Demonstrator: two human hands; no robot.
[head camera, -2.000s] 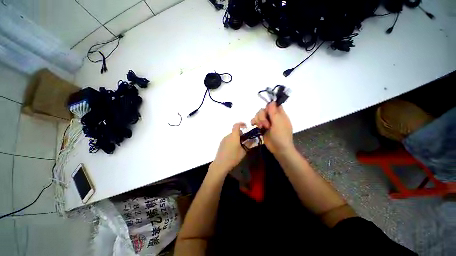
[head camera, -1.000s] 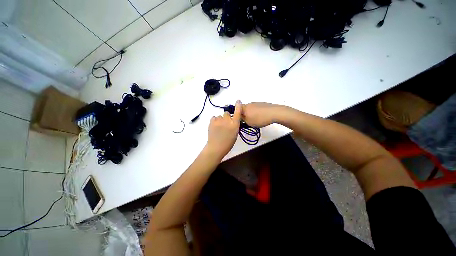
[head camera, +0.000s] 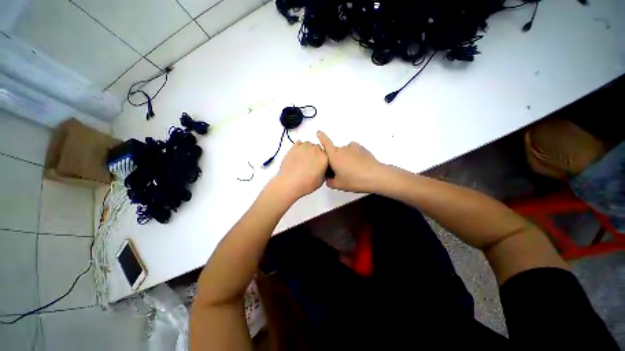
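Note:
My left hand (head camera: 302, 166) and my right hand (head camera: 353, 166) are pressed together over the front edge of the white tabletop. Both are closed on a black cable (head camera: 329, 171). Only a small dark part of it shows between them; the rest is hidden by the fingers. A round black piece (head camera: 291, 117) with a loop lies just beyond my left hand. One of its plug tails reaches towards the thin curved twist tie (head camera: 246, 172); the other is partly hidden behind my left hand.
A large cable pile (head camera: 404, 27) lies at the back, with a plug (head camera: 391, 97) sticking out. A smaller cable pile (head camera: 164, 175), cardboard box (head camera: 79, 152) and smartphone (head camera: 131, 264) are at the left. A lone cable (head camera: 148, 93) lies by the wall. A red stool (head camera: 569, 226) stands at the right.
Since one second ago, the hands have closed together and the hanging cable loops no longer show. Two seconds ago the hands were apart, with cable and plugs visible in them.

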